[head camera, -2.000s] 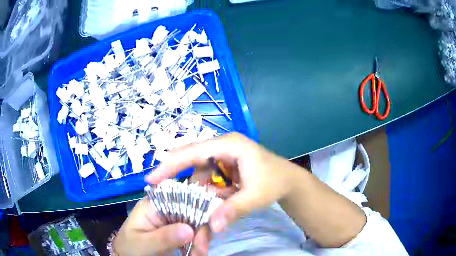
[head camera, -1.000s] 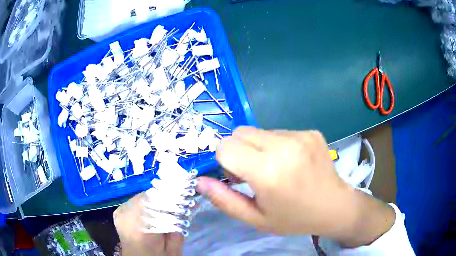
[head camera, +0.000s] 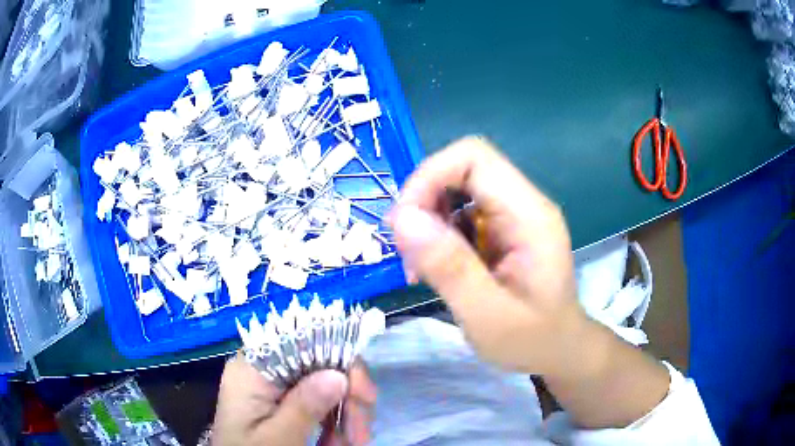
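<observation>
My left hand (head camera: 292, 402) holds a fanned bunch of tagged metal pins (head camera: 305, 335) by their rods at the bottom centre, white tags and small metal loops upward. My right hand (head camera: 492, 253) is raised at the tray's right edge. Its fingers curl around small pliers (head camera: 479, 228), of which only a dark part and some orange show; the jaws are mostly hidden. The blue tray (head camera: 408, 131) is heaped with loose tagged pins (head camera: 235, 174) and lies just beyond my left hand.
Red-handled scissors (head camera: 660, 157) lie at the right. A frosted box (head camera: 74, 296) with tagged pins stands left of the tray. A clear box (head camera: 166, 43) is behind it. Clear bags (head camera: 776, 52) lie far right. A pale bin (head camera: 641, 279) is below the bench edge. Green-labelled packs (head camera: 122, 414) are lower left.
My right hand has moved away from the bunch, up towards the tray's right edge, and turned so the pliers show. The bunch in my left hand has turned so its tags point upward.
</observation>
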